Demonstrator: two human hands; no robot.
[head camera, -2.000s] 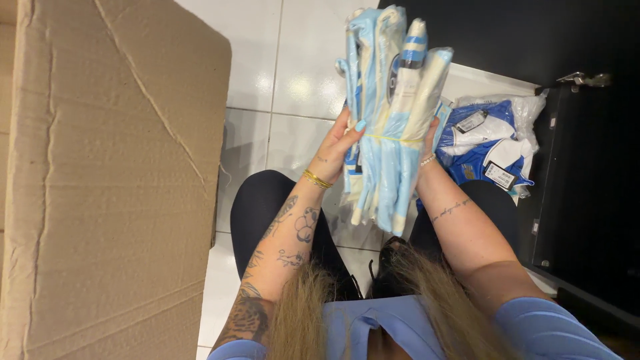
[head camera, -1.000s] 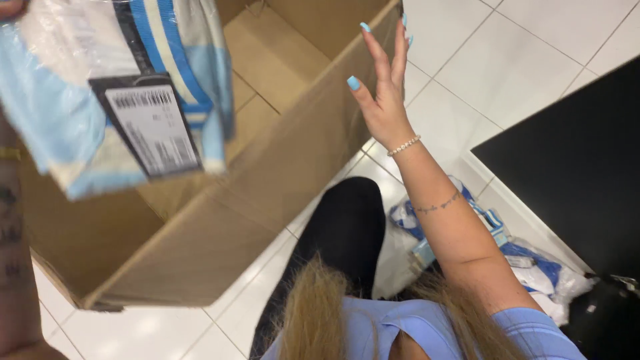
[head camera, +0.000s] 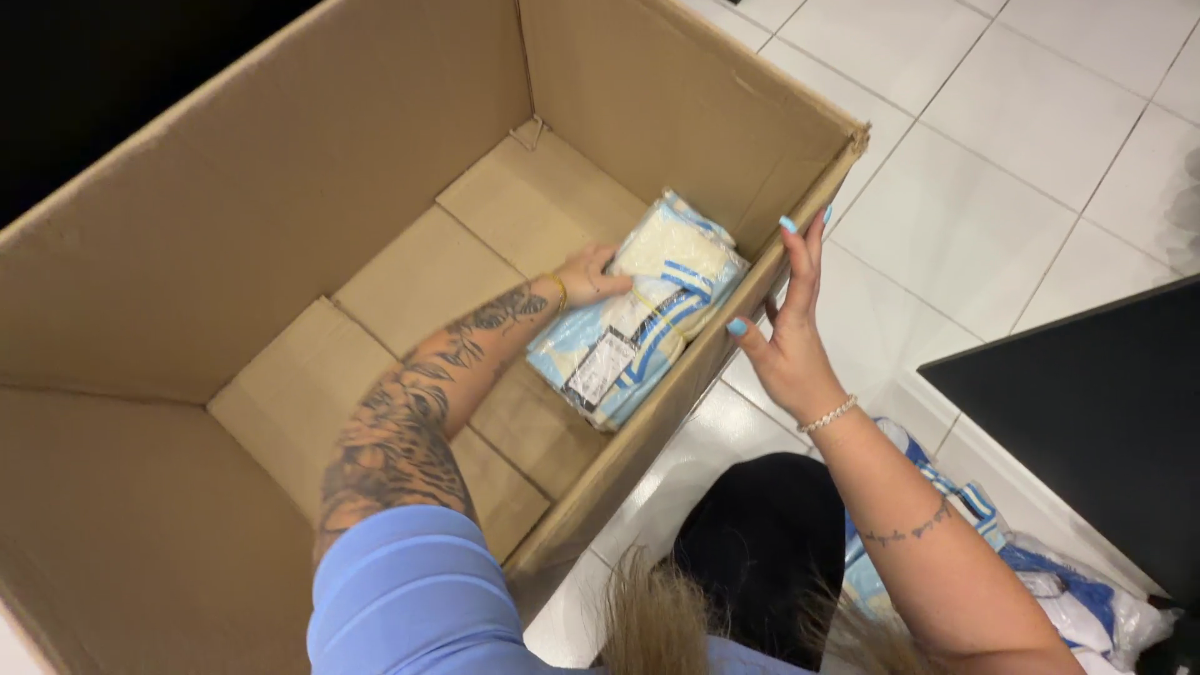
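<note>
A bundle of light blue and white garments in clear plastic bags (head camera: 647, 309) lies on the bottom of a large cardboard box (head camera: 403, 56), against its near right wall. A yellowish band runs around the bundle, and a black tag with a white label shows on it. My left hand (head camera: 595, 277) reaches down into the box and rests at the bundle's left edge; its fingertips are partly hidden, so its grip cannot be told. At the box's right rim stands my right hand (head camera: 792, 319), fingers apart, touching or very near the outer wall.
More bagged blue and white garments (head camera: 1059, 581) lie on the white tiled floor (head camera: 1012, 122) at the lower right, partly behind my right forearm. A black panel (head camera: 1078, 403) stands at the right. My knee (head camera: 759, 553) is beside the box.
The bundle, held in both hands in the oldest frame and over the box a second ago, now lies on the box's bottom. My right hand has come down to the rim. The view has swung toward the box.
</note>
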